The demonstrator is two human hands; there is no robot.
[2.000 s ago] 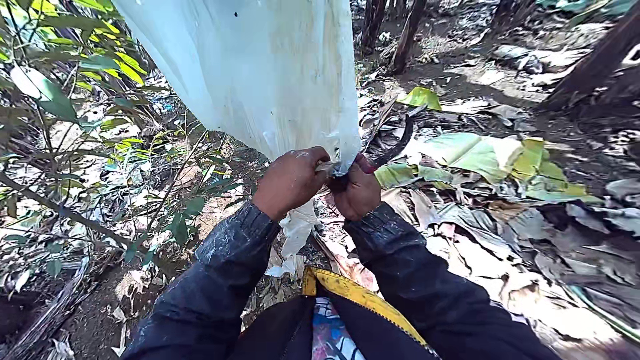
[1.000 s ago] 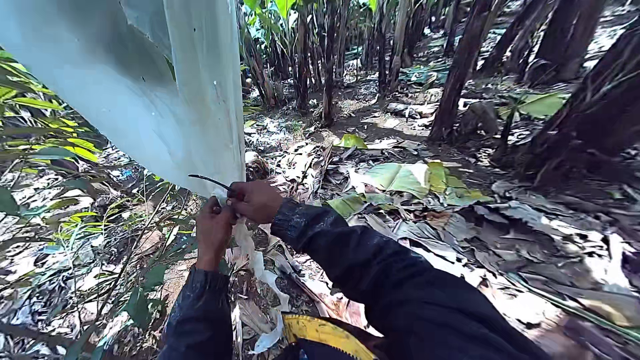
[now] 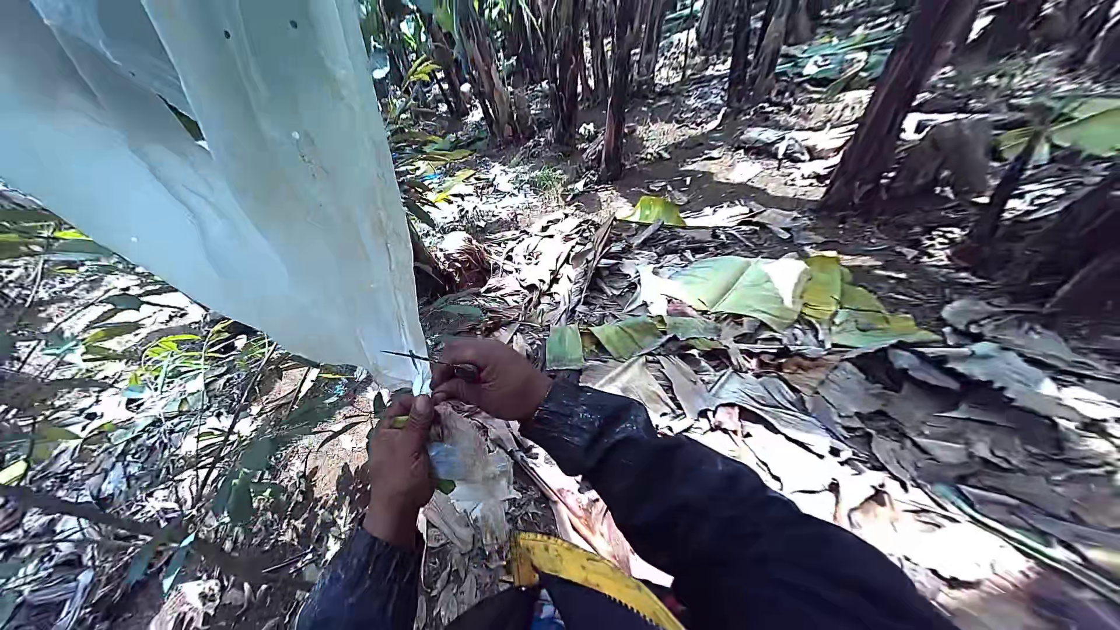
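A large translucent plastic bag (image 3: 289, 192) hangs from the upper left and narrows to a gathered lower end. My left hand (image 3: 402, 464) grips that gathered end, its thumb uppermost. Just above and to the right, my right hand (image 3: 492, 378) is closed around a thin dark blade (image 3: 416, 356), whose tip points left across the bag's neck. The blade's handle is mostly hidden in my fingers. Below my hands dangles the loose tail of the plastic (image 3: 477, 472). Whether the blade touches the plastic cannot be told.
Dark plant stems (image 3: 901, 105) stand behind and to the right. Cut green banana leaf pieces (image 3: 744, 289) and dry leaves (image 3: 875, 420) cover the ground at the right. Leafy undergrowth (image 3: 184, 359) and a thin branch (image 3: 131, 529) are at the left. A yellow-edged strap or bag (image 3: 586, 573) sits against my body.
Two seconds ago both hands were together at the bag's end, with a dark curved tool rising at the right. The blade now points left over the neck. The view has swung to the right.
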